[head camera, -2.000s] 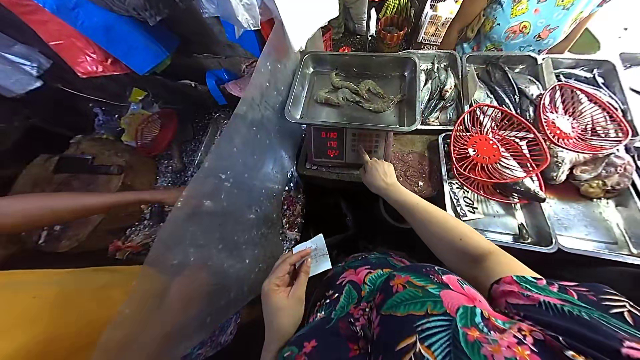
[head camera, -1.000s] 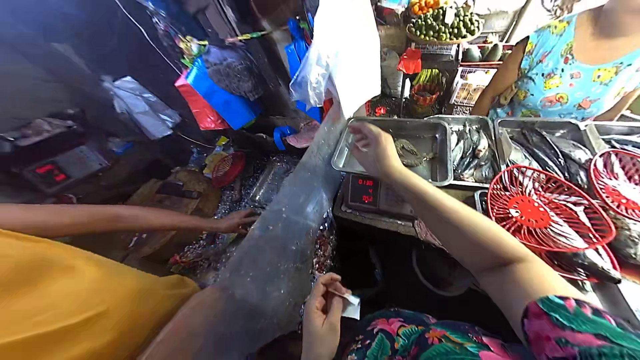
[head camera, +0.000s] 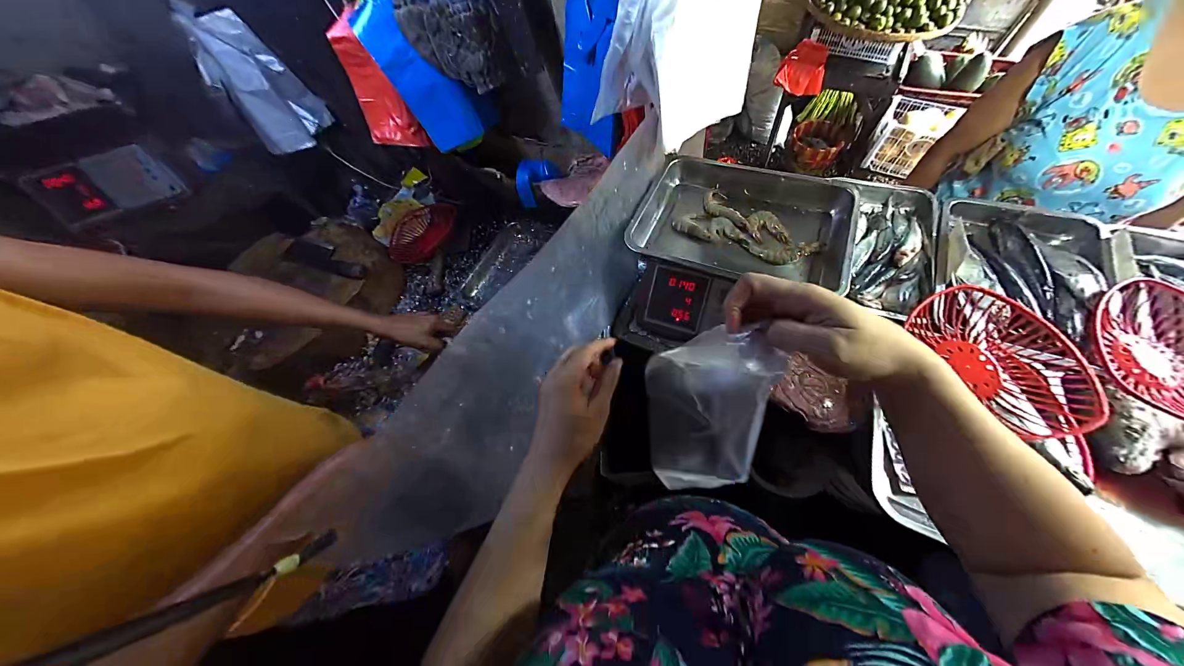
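Note:
My right hand (head camera: 814, 324) pinches the top edge of a clear plastic bag (head camera: 708, 416), which hangs down in front of a digital scale (head camera: 677, 301) with a lit red display. To the left of the bag, my left hand (head camera: 578, 398) is raised with its fingers curled; a small dark thing shows at the fingertips, too small to name. Several raw shrimp (head camera: 740, 227) lie in a metal tray (head camera: 638, 231) on the scale, beyond my hands.
Metal trays of fish (head camera: 893, 250) and red plastic baskets (head camera: 1008, 361) stand at the right. A clear plastic sheet (head camera: 499, 398) divides off the left side, where a person in yellow (head camera: 139, 462) reaches over a round chopping block (head camera: 319, 277). Another person (head camera: 1082, 120) stands at the far right.
My right hand has come back from over the shrimp tray and now holds a clear bag. The white paper slip no longer shows in my left hand, which has moved up beside the scale.

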